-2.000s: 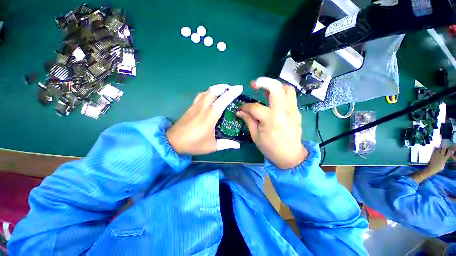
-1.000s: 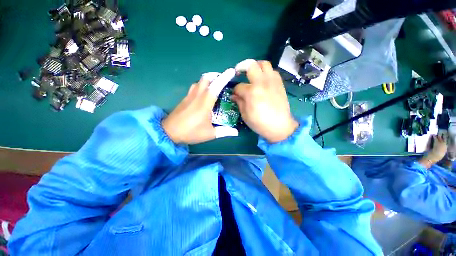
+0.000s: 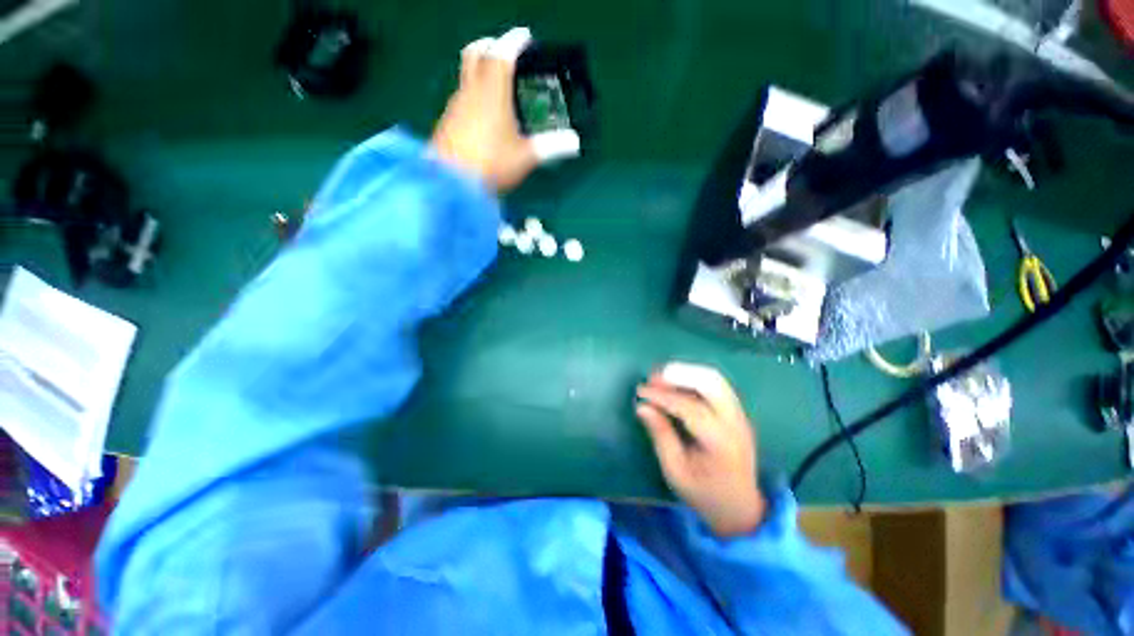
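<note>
My left hand (image 3: 483, 122) is reached out to the upper middle and grips a black square housing (image 3: 577, 82) by its edges, with white covers on the fingertips. A green circuit board (image 3: 543, 104) shows inside the housing. My right hand (image 3: 704, 437) is low at centre right, away from the housing, with its fingers curled over the mat. A small dark spot shows at its fingertips; blur hides whether it holds something. The electric screwdriver (image 3: 858, 152) lies slanted above the white feeder (image 3: 759, 293), touched by neither hand.
White discs (image 3: 547, 245) lie beside my left sleeve. Black housings (image 3: 321, 52) stand at far left, near white paper (image 3: 65, 373) and a pink-red crate (image 3: 50, 547). Right are a bubble-wrap bag (image 3: 920, 255), yellow-handled cutters (image 3: 1033, 281), a clear packet (image 3: 974, 416), a black cable and another person's blue sleeve (image 3: 1069, 547).
My hands have parted. My left hand has carried the housing forward, beyond the discs; my right hand has let go and moved lower right. The view has shifted, and the metal-part pile is out of sight.
</note>
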